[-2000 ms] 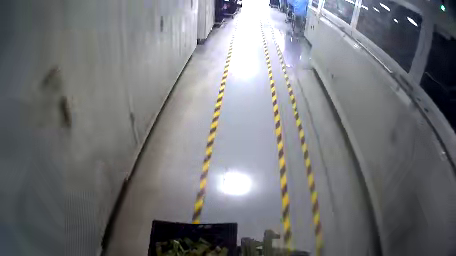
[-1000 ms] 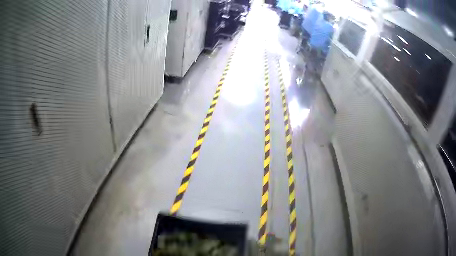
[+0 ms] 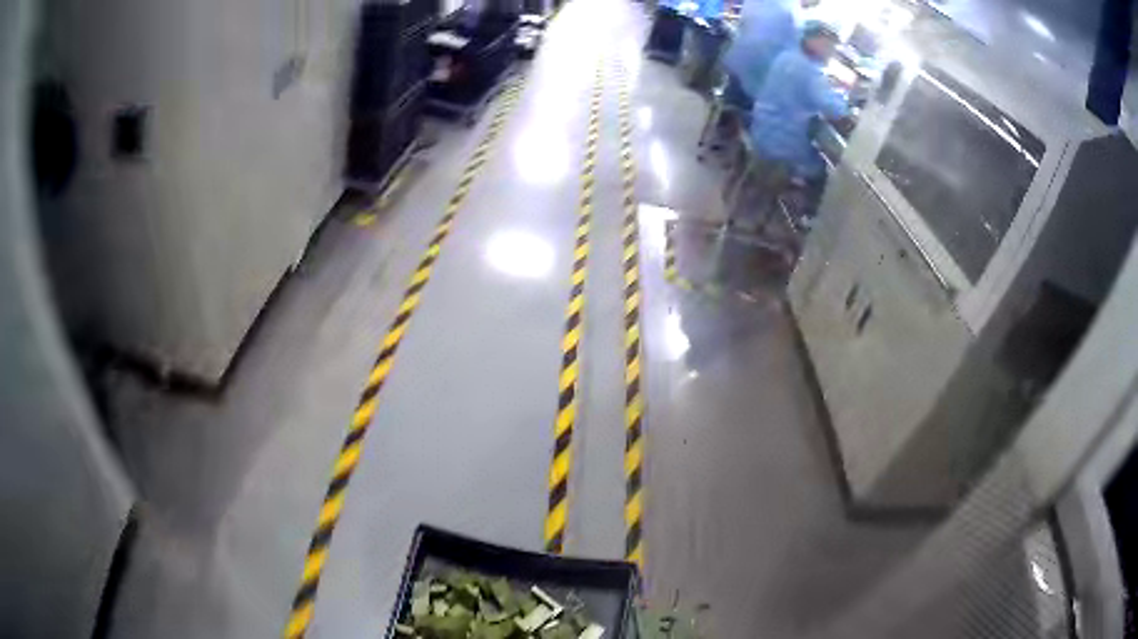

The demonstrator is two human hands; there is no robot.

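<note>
A black small parts tray shows at the bottom middle of the head view, cut off by the lower edge. Loose olive pieces lie heaped in it, some with pale faces. Just right of the tray are faint, blurred greenish shapes that I cannot make out. Neither my left hand nor my right hand is in the picture.
Yellow-black tape lines run ahead along the grey floor. Pale cabinets and stacked black totes stand left. A white machine with a window stands right. People in blue sit further ahead at right.
The view has moved forward along the aisle. The blue-clad people, black totes and right-hand machine are nearer. The tray stays at the bottom and shows more sharply than a second ago.
</note>
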